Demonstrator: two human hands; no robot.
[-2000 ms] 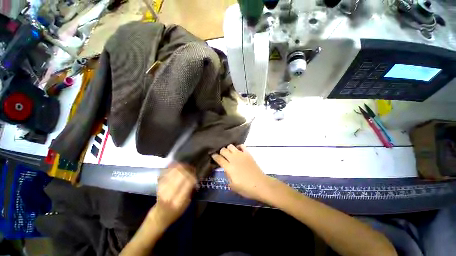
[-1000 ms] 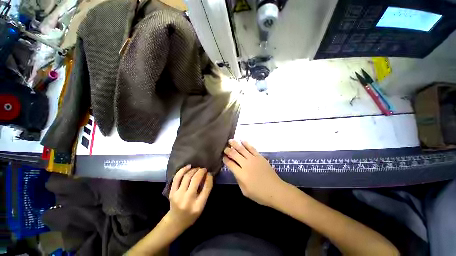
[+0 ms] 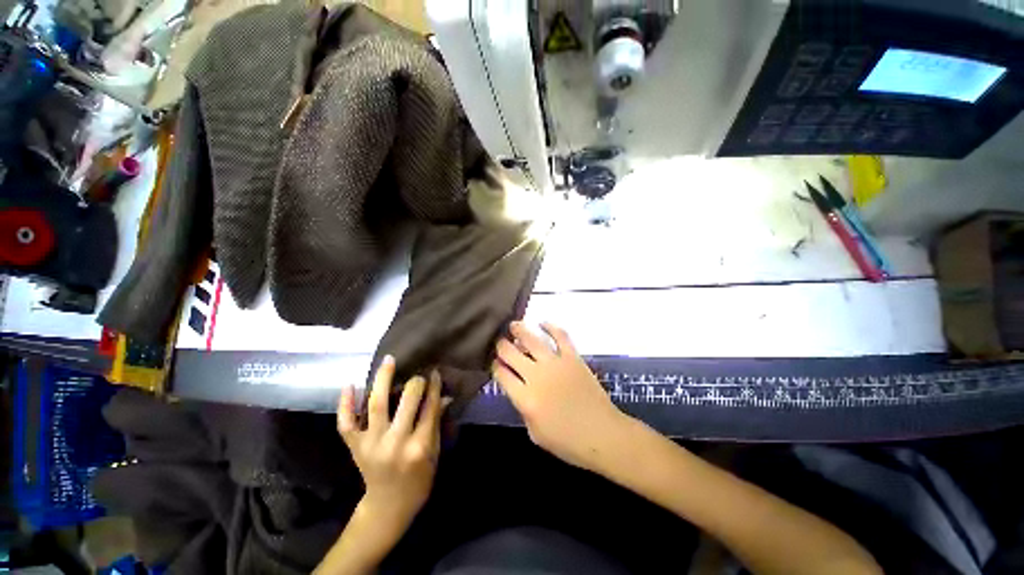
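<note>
A bulky dark brown textured garment [image 3: 348,169] lies on the white table left of the sewing machine [image 3: 696,67]. Its smoother brown part [image 3: 455,286] runs from the lit needle area [image 3: 545,208] down to the front edge. My left hand [image 3: 395,432] is on the lower end of this cloth at the table edge, fingers spread, with a fold at the fingertips. My right hand [image 3: 556,388] rests at the cloth's right edge, fingertips touching it. The needle tip is hidden by glare.
Red and blue-green snips or pens [image 3: 848,230] lie right of the needle, near a brown box [image 3: 983,286]. A ruler strip [image 3: 764,391] runs along the front edge. A blue crate [image 3: 67,449] and brown garment pile [image 3: 225,483] are below left. A black device with a red disc [image 3: 28,236] stands left.
The smooth cloth was bunched near the edge and now lies spread toward me. My left hand has shifted slightly left with its fingers spreading. The camera view has shifted too.
</note>
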